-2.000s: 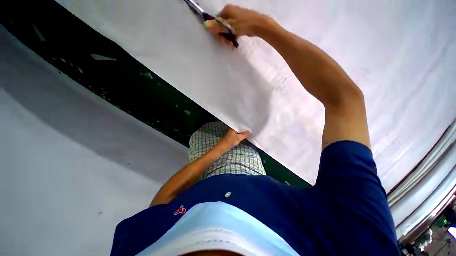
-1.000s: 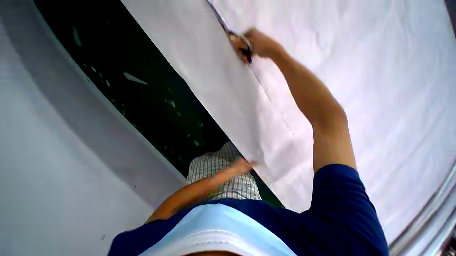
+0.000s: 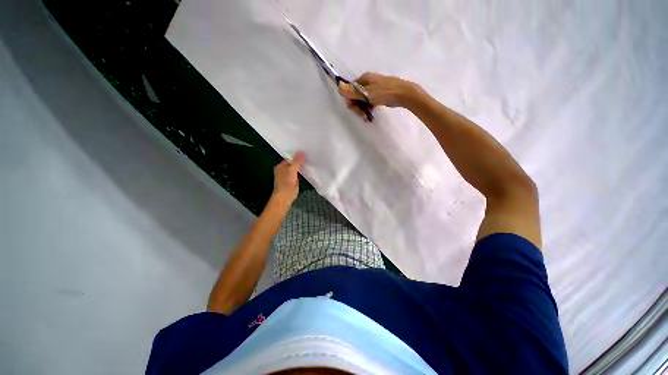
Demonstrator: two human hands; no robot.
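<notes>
My right hand [image 3: 359,95] holds shears [image 3: 315,51] by the handles over the white sheet [image 3: 454,44]. The long silver blades point up and left, lying along a faint line in the sheet. My left hand [image 3: 288,174] is at the sheet's near edge, slightly blurred, with the thumb on top and the other fingers mostly hidden at or under the edge. The sheet is wrinkled between my two hands.
A dark green strip [image 3: 212,110] with pale scraps runs diagonally beside the sheet's edge. Pale grey floor [image 3: 95,242] lies at the left. Long white-grey folds or rolls [image 3: 637,337] show at the lower right. My body is against the edge.
My left hand has moved up and left along the sheet edge. My right hand and the shears sit lower in the picture. A corner of the sheet now shows at the upper left.
</notes>
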